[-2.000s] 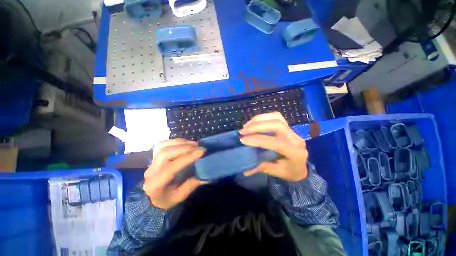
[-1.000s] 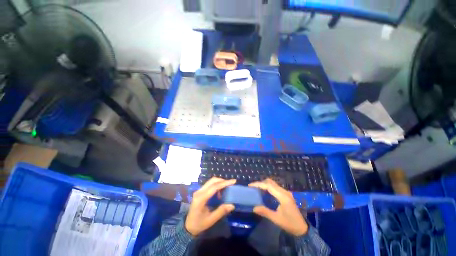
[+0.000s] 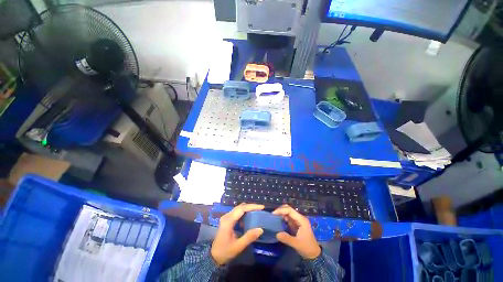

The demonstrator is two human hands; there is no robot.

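A blue-grey plastic housing (image 3: 263, 226) is held between both hands, low in the middle of the view, in front of the keyboard. My left hand (image 3: 234, 233) grips its left end with thumb and fingers. My right hand (image 3: 298, 231) grips its right end. Another blue-grey housing (image 3: 255, 119) stands mid-plate on the perforated base plate (image 3: 212, 125). A spare blue-grey housing (image 3: 236, 90), a white housing (image 3: 269, 93) and an orange housing (image 3: 256, 72) stand at the back. Two more housings (image 3: 330, 114) lie right of the plate.
A black keyboard (image 3: 298, 190) lies beyond my hands, with white paper (image 3: 203, 184) at its left. The left bin (image 3: 34, 220) holds housings in a row on printed sheets. The right bin (image 3: 412, 248) holds jumbled housings. Black fans (image 3: 105, 55) stand on both sides.
The view has tilted up since two seconds ago, showing the machine column and monitor. Both hands still hold the housing, now seen at a slightly different angle.
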